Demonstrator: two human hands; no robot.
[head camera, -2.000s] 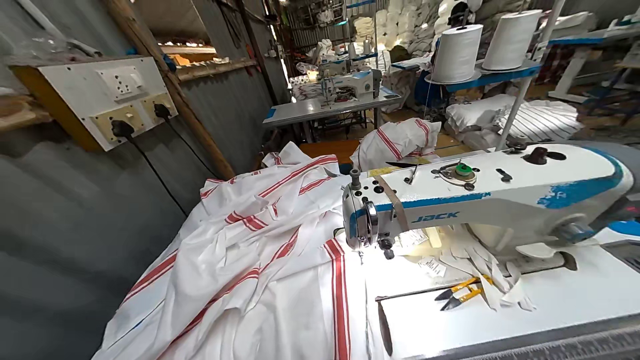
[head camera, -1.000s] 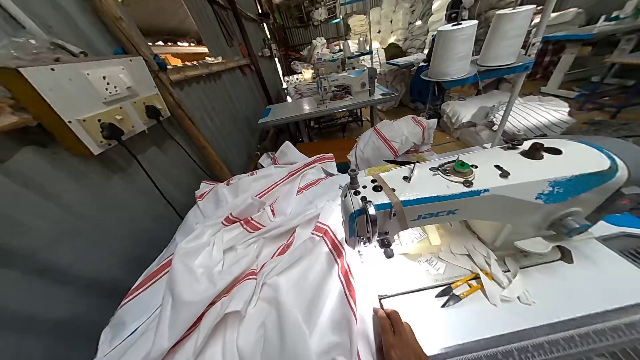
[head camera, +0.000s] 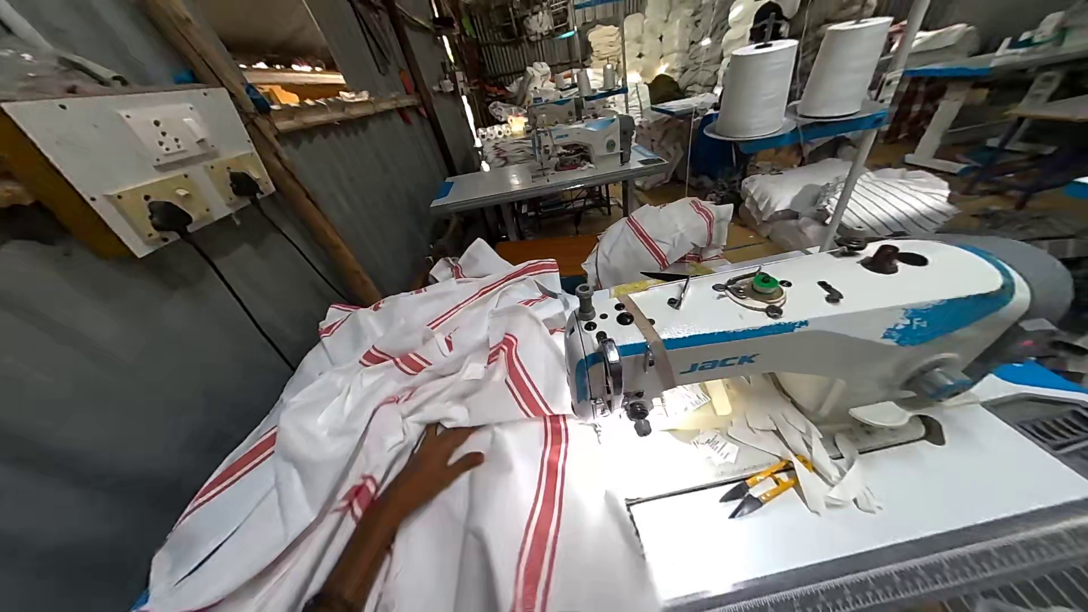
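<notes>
My left hand lies on white cloth with red stripes, left of the sewing machine; its fingertips go into a fold, so whether they grip the cloth is hidden. The cloth spreads over the table and reaches the needle area of the white and blue Jack sewing machine. Yellow-handled thread snips rest on the machine bed beside white fabric strips. Small printed labels lie under the machine's arm. My right hand does not show.
A grey corrugated wall with a socket board and plugged cables stands at the left. Thread cones stand on a blue rack behind the machine. More striped cloth is heaped beyond it. Another sewing machine table stands farther back.
My left hand has come into view on the cloth. A hand seen one second ago at the near table edge, beside the cloth, is out of view. The cloth near the needle has shifted.
</notes>
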